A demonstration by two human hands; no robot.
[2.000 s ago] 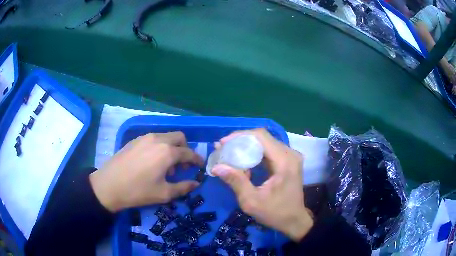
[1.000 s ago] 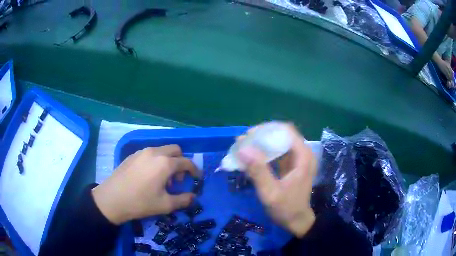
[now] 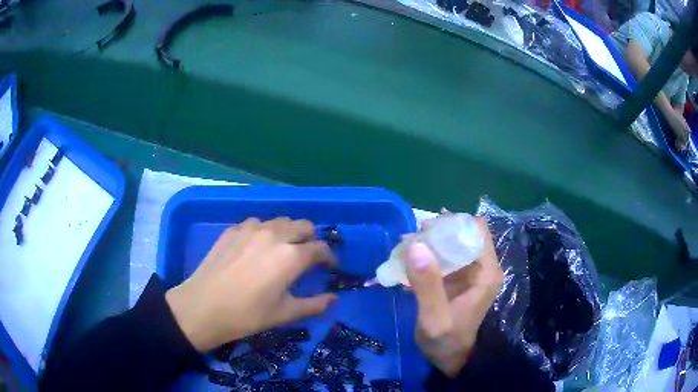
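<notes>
My right hand [image 3: 455, 287] holds a translucent white squeeze bottle [image 3: 451, 243], tilted with its narrow tip pointing left and down. The tip is at a small black part [image 3: 348, 282] over the blue tray [image 3: 287, 196]. My left hand [image 3: 264, 279] is over the tray, its fingers curved beside that part. Whether the fingertips touch the part cannot be told. Another small black part [image 3: 332, 234] lies just behind the left fingers. Loose black parts [image 3: 340, 356] are heaped in the near part of the tray.
A white-lined tray [image 3: 57, 230] with a row of black parts is at left. A clear bag of black parts [image 3: 547, 287] and a crinkled clear bag [image 3: 629, 329] are at right. Curved black bands [image 3: 187, 21] lie on the green conveyor [image 3: 321, 99]. A person's arm [image 3: 650, 84] is at upper right.
The bottle and my right hand have moved right and down. My left hand has shifted slightly right. The bands on the conveyor have moved left in the view.
</notes>
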